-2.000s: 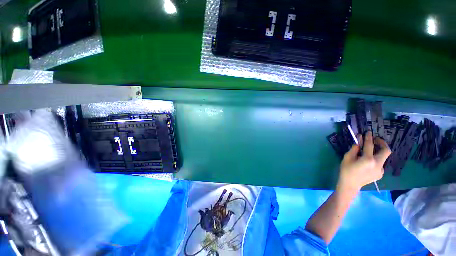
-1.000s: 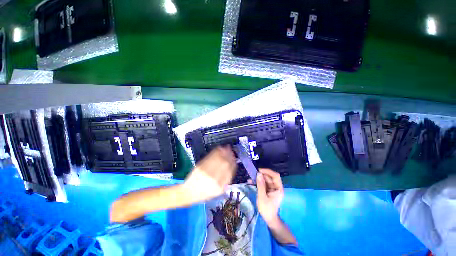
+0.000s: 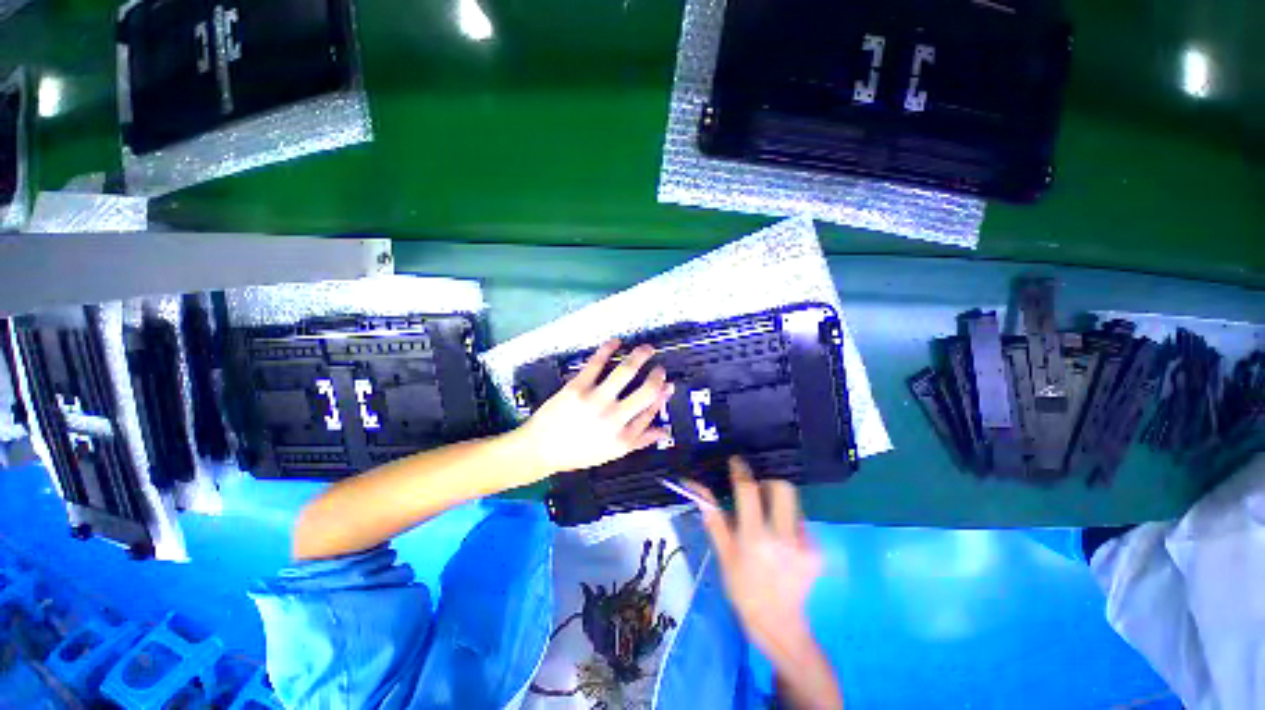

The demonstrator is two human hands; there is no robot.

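Observation:
A black moulded panel (image 3: 777, 375) lies slightly tilted on a silvery-white protective sheet (image 3: 777, 260) on the bench in front of me. White bracket marks show near its centre, the left one partly covered. My left hand (image 3: 604, 412) rests on the panel's left-centre with its fingers spread; what lies under it is hidden. My right hand (image 3: 763, 548) is blurred at the panel's front edge. A slim pale tool (image 3: 685, 490) sticks out from its fingers towards the panel.
Another panel (image 3: 416, 402) lies on the left, beside upright panels with white sheets (image 3: 83, 430). A strip pile (image 3: 1040, 388) fans out at right. A metal rail (image 3: 194, 264) reaches in from the left. The green conveyor (image 3: 527, 153) carries panels beyond. A white sleeve (image 3: 1193, 596) is at lower right.
The strip my right hand held is no longer seen in it; that hand is now lower right, with the tool showing. My left hand has settled on the panel. The conveyor panels have shifted right.

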